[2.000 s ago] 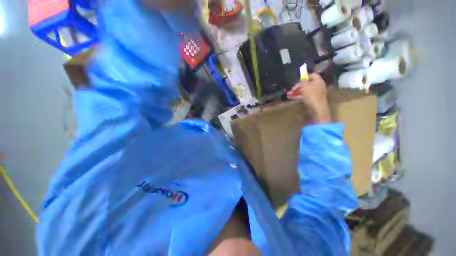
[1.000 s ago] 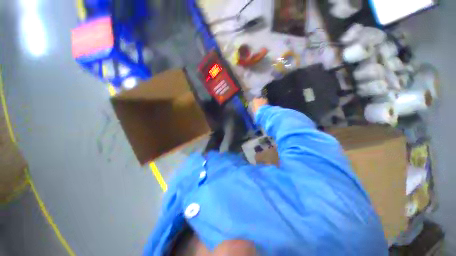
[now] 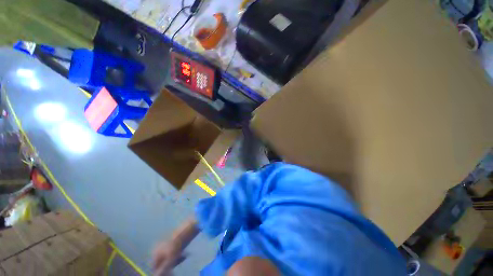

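Observation:
My left hand (image 3: 170,252) is at the lower left, blurred, with nothing seen in it and the fingers looking loosely apart. My right hand is not in view. A large plain brown carton (image 3: 411,102) fills the right side, close to my blue sleeve. A smaller open brown box (image 3: 175,141) stands left of centre, its inside dark and seemingly empty. My left hand is below this box and apart from both.
A red scale display (image 3: 193,74) with lit digits is at the bench edge. A black machine (image 3: 286,33) and an orange tape dispenser (image 3: 211,32) lie on the bench. Blue stools (image 3: 102,110) stand at the left. Brown cartons (image 3: 54,245) are at the lower left.
The view has turned and shifted, so the large carton looks much bigger. The right hand near the bench edge is gone from view. A blurred hand now shows at the lower left.

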